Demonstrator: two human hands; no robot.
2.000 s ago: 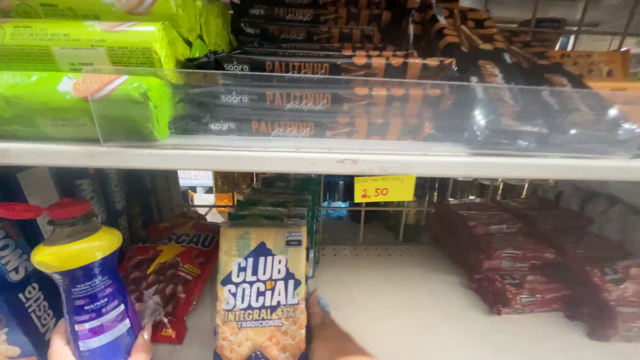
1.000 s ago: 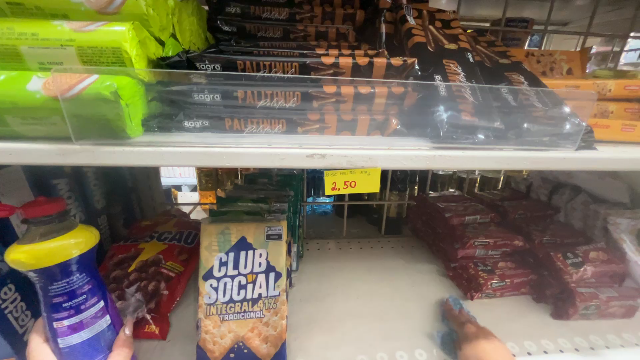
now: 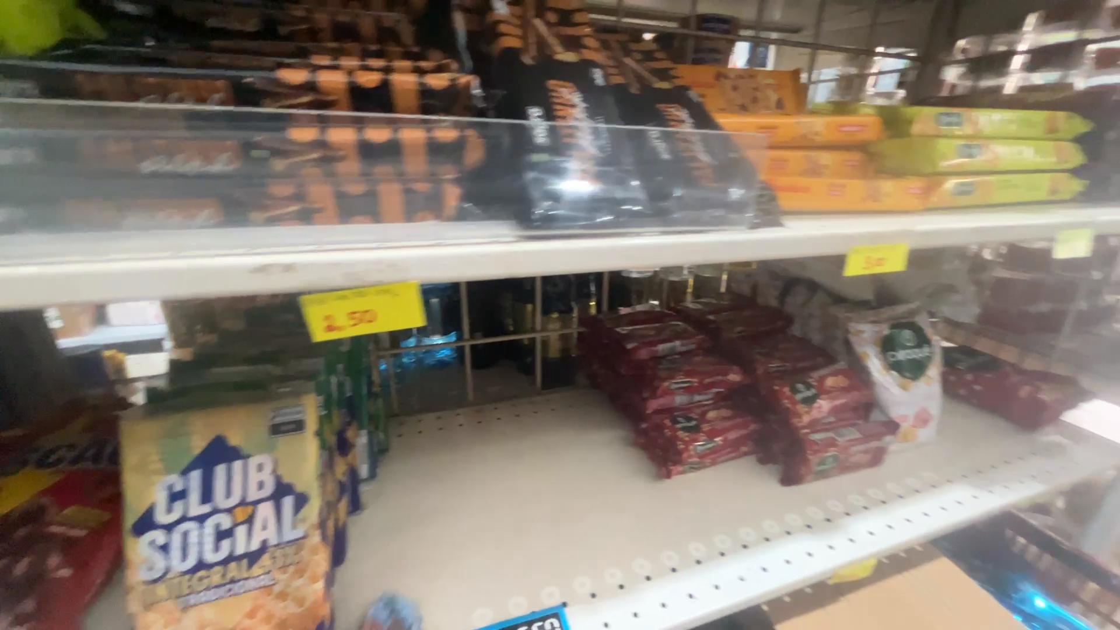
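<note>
A bit of crumpled light-blue material, probably cloth (image 3: 392,612), shows at the bottom edge, on the lower shelf board (image 3: 499,490). What may be a fingertip of my right hand is beside it; the rest of that hand is cut off. Out of view are my left hand and the bottle. Left of the blue material stands an upright row of Club Social cracker packs (image 3: 226,516). Dark red biscuit packs (image 3: 691,394) lie stacked further right, by a white bag with a green emblem (image 3: 897,372). The picture is blurred.
Above runs a shelf edge (image 3: 542,249) with a clear plastic guard and yellow price tags (image 3: 363,311). It bears black-and-orange packs (image 3: 586,140), orange packs (image 3: 840,191) and green-yellow packs (image 3: 1006,155). A red bag (image 3: 66,542) is at far left, a cardboard box (image 3: 910,599) below right.
The view has swung right and closer. My left hand with the purple, yellow-topped bottle has left the view. My right hand, earlier on the lower shelf with the blue material, is now almost wholly out of view.
</note>
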